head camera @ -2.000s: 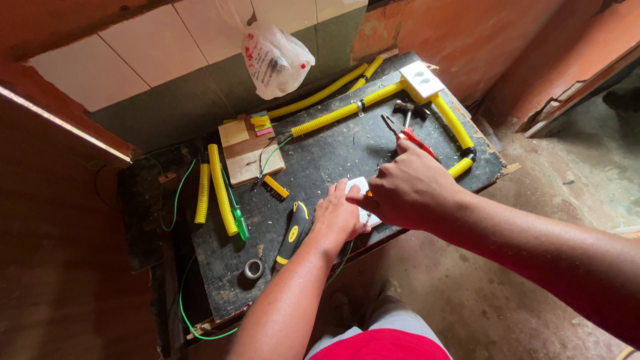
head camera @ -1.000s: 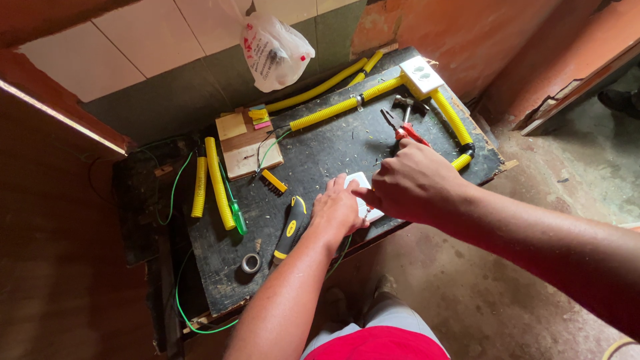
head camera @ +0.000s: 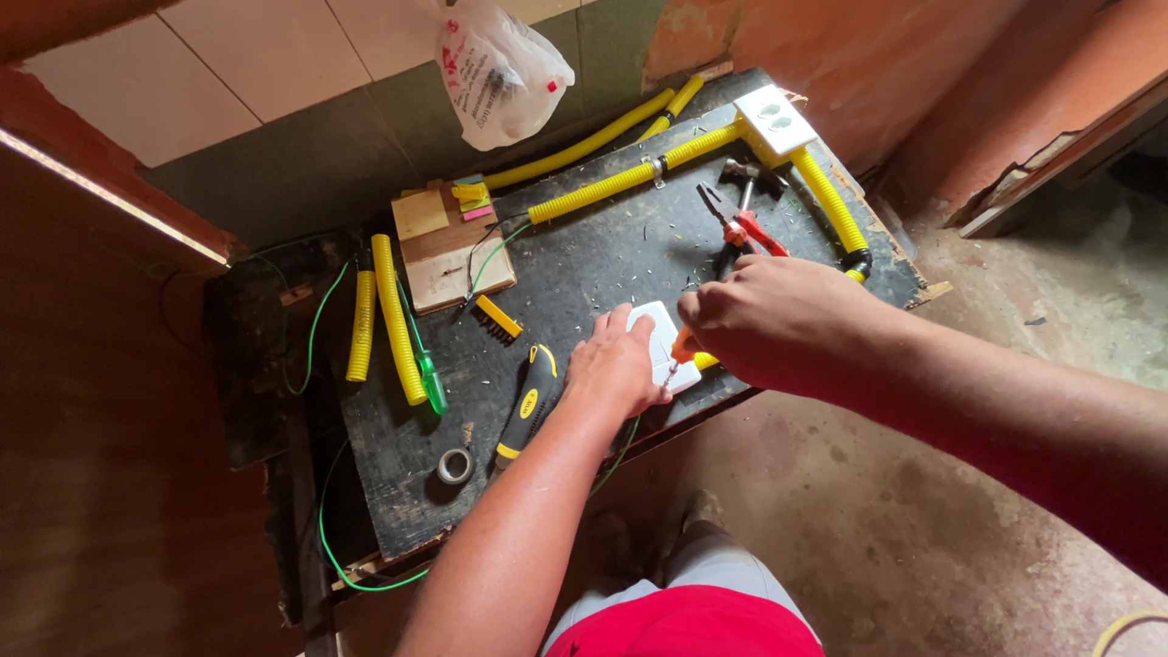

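At the near edge of the black board lies a white switch plate (head camera: 659, 338). My left hand (head camera: 613, 365) rests on its left side with fingers and thumb spread over it. My right hand (head camera: 762, 310) is closed around the orange handle of a screwdriver (head camera: 684, 345), whose metal shaft points down at the plate's near edge; the tip's exact contact cannot be told. Just beyond my right hand lie red-handled pliers (head camera: 744, 228) with their jaws apart. Left of my left hand is a black and yellow utility knife (head camera: 529, 401). A bit of yellow conduit shows beside the plate.
Yellow corrugated conduit (head camera: 607, 185) leads to a white outlet box (head camera: 776, 119). Also on the board (head camera: 401, 493) are a hammer (head camera: 750, 178), notebook (head camera: 452, 255), terminal strip (head camera: 498, 316), tape roll (head camera: 454, 466), green screwdriver (head camera: 432, 383) and loose conduit pieces (head camera: 399, 319). A plastic bag (head camera: 502, 78) hangs above.
Both hands stay at the white plate. The right hand has shifted slightly around the screwdriver, and more of the orange handle and shaft shows now than one second ago.
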